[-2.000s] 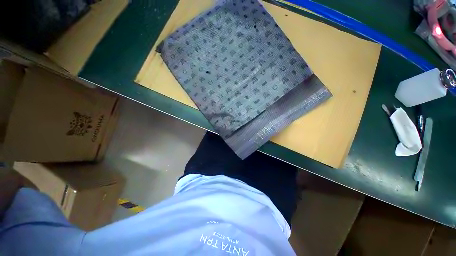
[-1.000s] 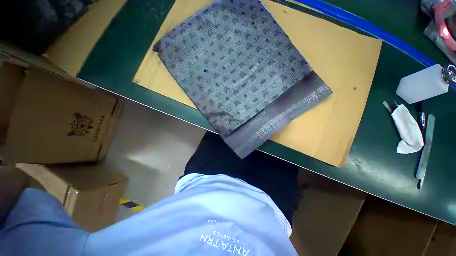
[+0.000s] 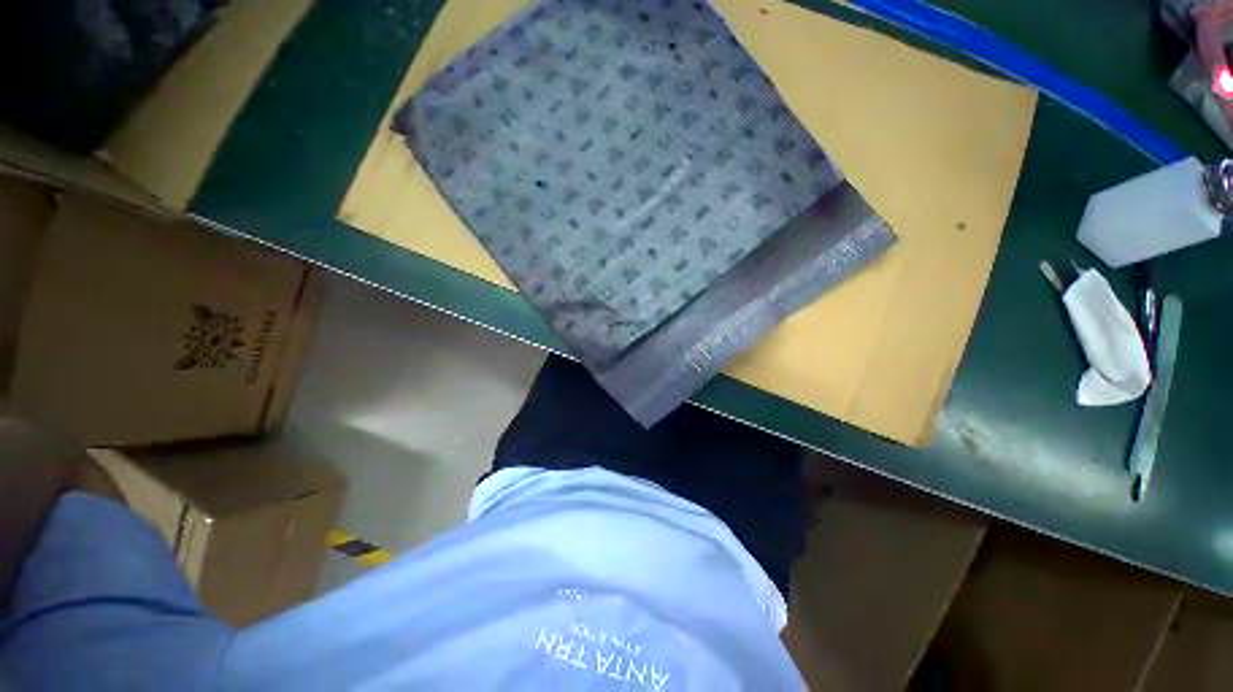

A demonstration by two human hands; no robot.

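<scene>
A dark grey protective bag (image 3: 622,176) with a small dotted pattern lies flat and at a slant on the tan work board (image 3: 933,270). Its plain flap end points toward me and reaches over the bench's near edge. Neither of my hands is in view. A blue sleeve and a blurred, dark part of an arm show at the lower left edge; the hand at its end cannot be seen.
At right are a white solvent bottle (image 3: 1149,214), a crumpled white cloth (image 3: 1109,338), a thin dark stick and a flat metal strip (image 3: 1157,399). Pink headphones (image 3: 1217,54) with a red light show top right. An open carton (image 3: 203,95) stands upper left; floor cartons (image 3: 149,325) stand below.
The camera view has shifted slightly, so less of the pink headphones shows at the right edge. The bag still lies on the board. No hand has come into view.
</scene>
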